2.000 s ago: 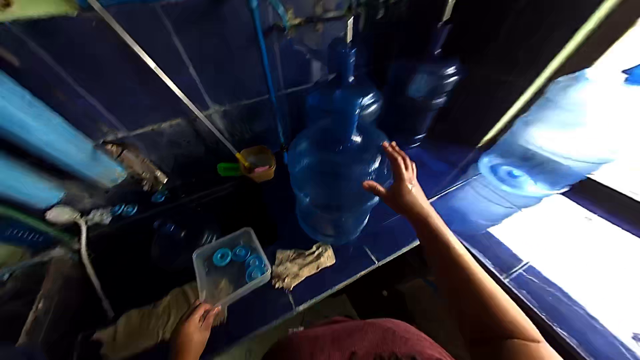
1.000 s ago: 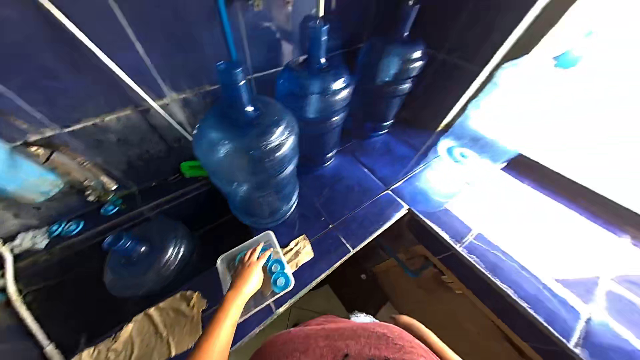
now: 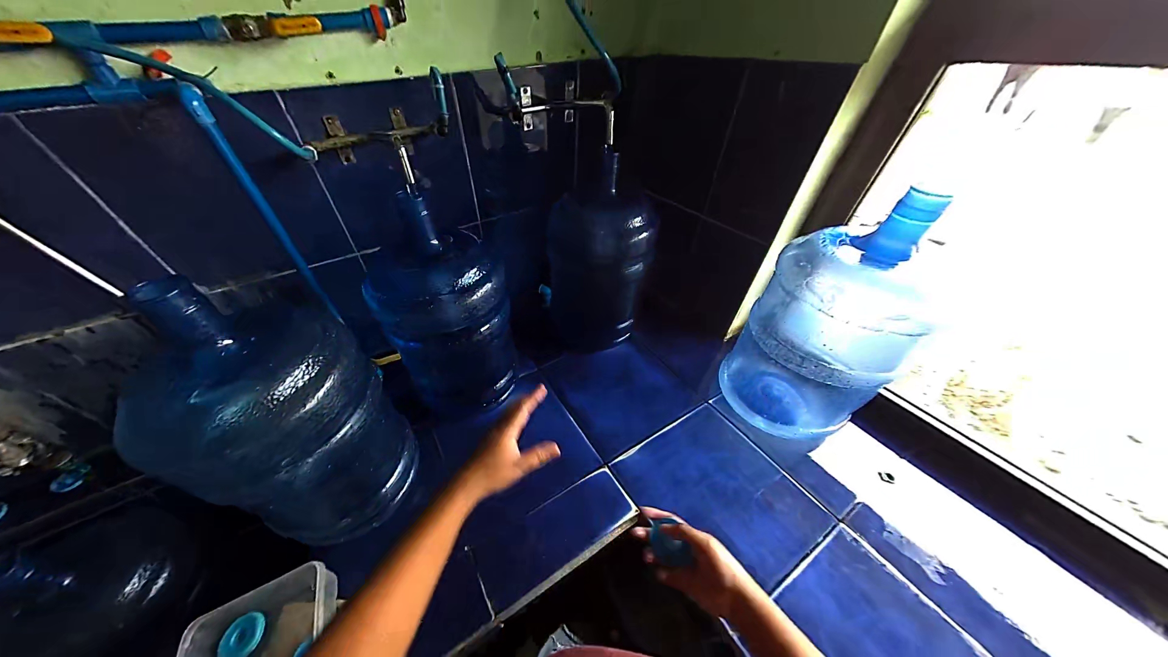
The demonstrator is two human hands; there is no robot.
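Note:
My left hand (image 3: 506, 453) is held out over the blue tiled counter (image 3: 675, 456), fingers apart and holding nothing. Near the counter's front corner, my right hand (image 3: 698, 566) grips a blue plastic cap (image 3: 671, 545). A large blue water jug (image 3: 283, 411) stands left of my left hand. Behind it, a second jug (image 3: 447, 319) is under a metal filling nozzle (image 3: 406, 166), and a third jug (image 3: 602, 265) stands in the corner. A lighter jug (image 3: 821, 319) is by the bright opening at right. The plastic container (image 3: 265, 611) with blue caps shows at bottom left.
Blue pipes (image 3: 246, 192) with yellow-handled valves (image 3: 297, 26) run along the wall. Another jug (image 3: 119, 575) lies low at the left. The counter's front edge (image 3: 566, 570) borders a dark gap. A small dark object (image 3: 886, 477) lies on the sunlit ledge.
My left hand has come out of the container of caps and is now over the counter. My right hand now holds a blue cap near the counter corner. The view has shifted upward.

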